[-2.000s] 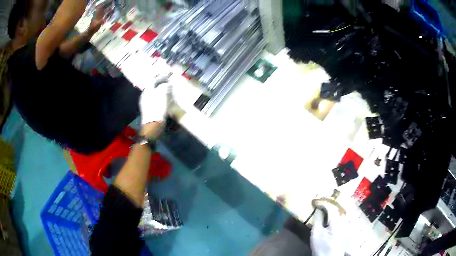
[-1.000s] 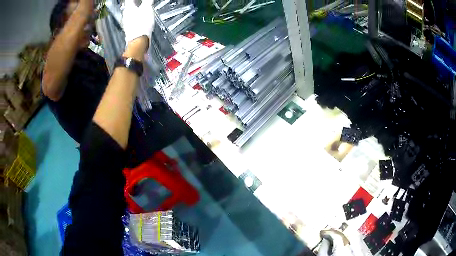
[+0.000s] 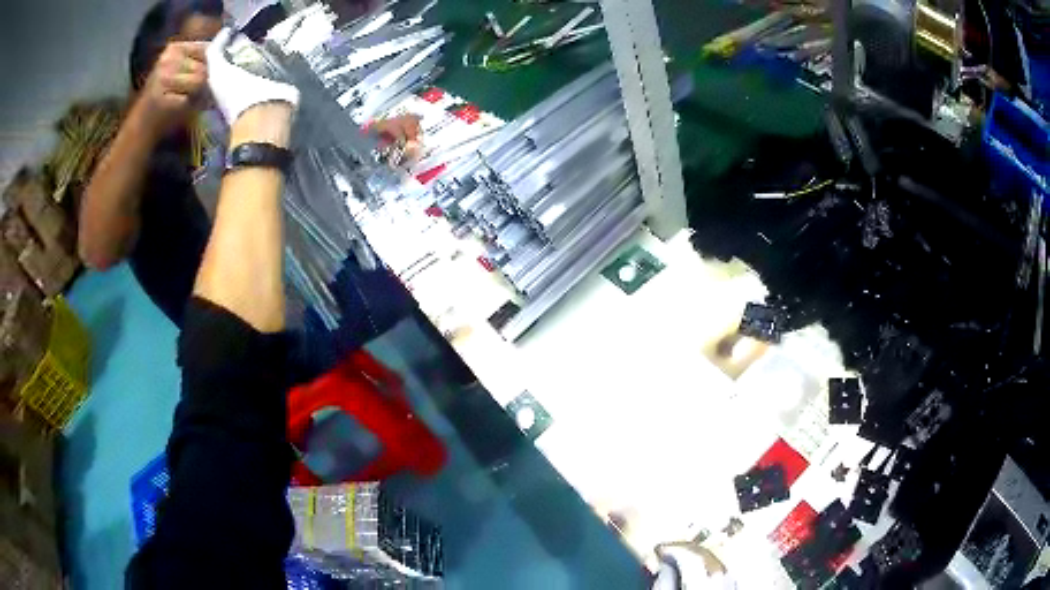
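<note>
My left hand (image 3: pixel 250 83), in a white glove, is raised at the upper left. Its fingers are curled around the top end of a bunch of grey aluminium profiles (image 3: pixel 309 173), which hangs slanting down past the bench edge. Blur hides the exact grip. A co-worker's bare hand is right beside it. My right hand (image 3: pixel 693 568), also gloved, is cut off by the bottom edge at the bench front; its fingers and anything in them cannot be made out. More profiles (image 3: pixel 553 173) lie piled on the white bench sheet (image 3: pixel 599 392).
A co-worker (image 3: pixel 127 184) is at the left. Black plates (image 3: pixel 761 488) lie scattered at right beside a dark glossy mass (image 3: pixel 921 288). A white post (image 3: pixel 652 115) stands behind the pile. Below are a red stool (image 3: pixel 403 432), yellow-banded profiles (image 3: pixel 334 516) and a yellow crate (image 3: pixel 58 369).
My left hand has gone from low over the bench edge up to the upper left, beside the co-worker's hand, at the hanging profiles. The camera view has shifted. My right hand remains low at the bottom edge.
</note>
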